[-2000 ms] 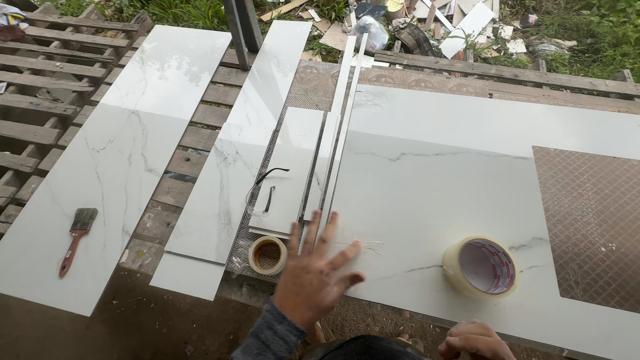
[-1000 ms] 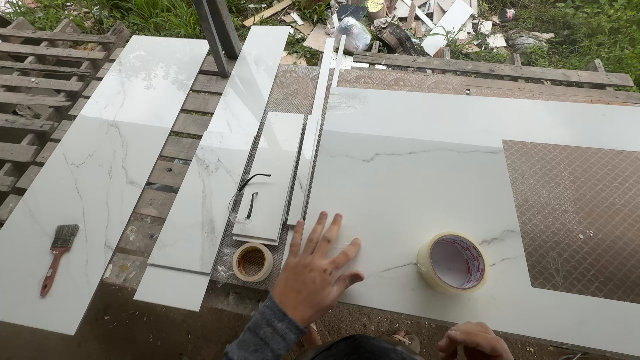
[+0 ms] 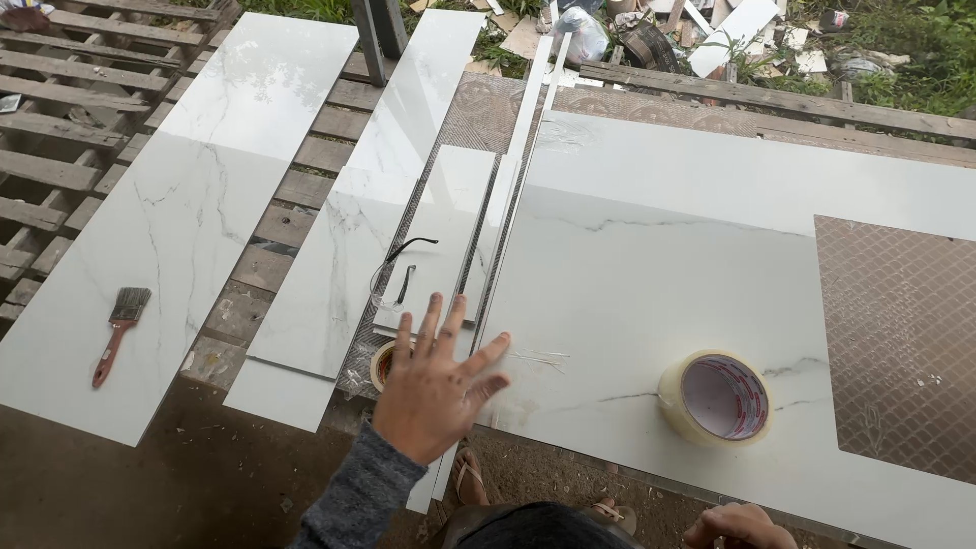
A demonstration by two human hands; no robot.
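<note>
My left hand (image 3: 431, 385), in a grey sleeve, is spread palm down over the lower ends of narrow marbled strips (image 3: 496, 229), fingers apart. Under its edge shows a small tape roll (image 3: 381, 366), partly hidden. Above the fingertips, eyeglasses (image 3: 404, 274) lie on a short white piece (image 3: 450, 206). My right hand (image 3: 740, 526) is curled at the bottom edge by the big marbled slab (image 3: 656, 290); whether it holds anything cannot be told. A large roll of clear tape (image 3: 714, 398) sits on that slab, near a few thin white slivers (image 3: 541, 357).
The slab has a rectangular cutout (image 3: 900, 335). Two long marbled panels (image 3: 191, 191) (image 3: 305, 305) lie on wooden pallets (image 3: 53, 168) at left, a paintbrush (image 3: 120, 335) on the outer one. A dark metal post (image 3: 374, 38) rises behind. Broken tile and rubbish (image 3: 648, 38) lie beyond; sandalled feet (image 3: 469, 476) show below.
The view has shifted somewhat. My left hand stays spread near the strips and tape roll, and my right hand remains curled at the bottom edge.
</note>
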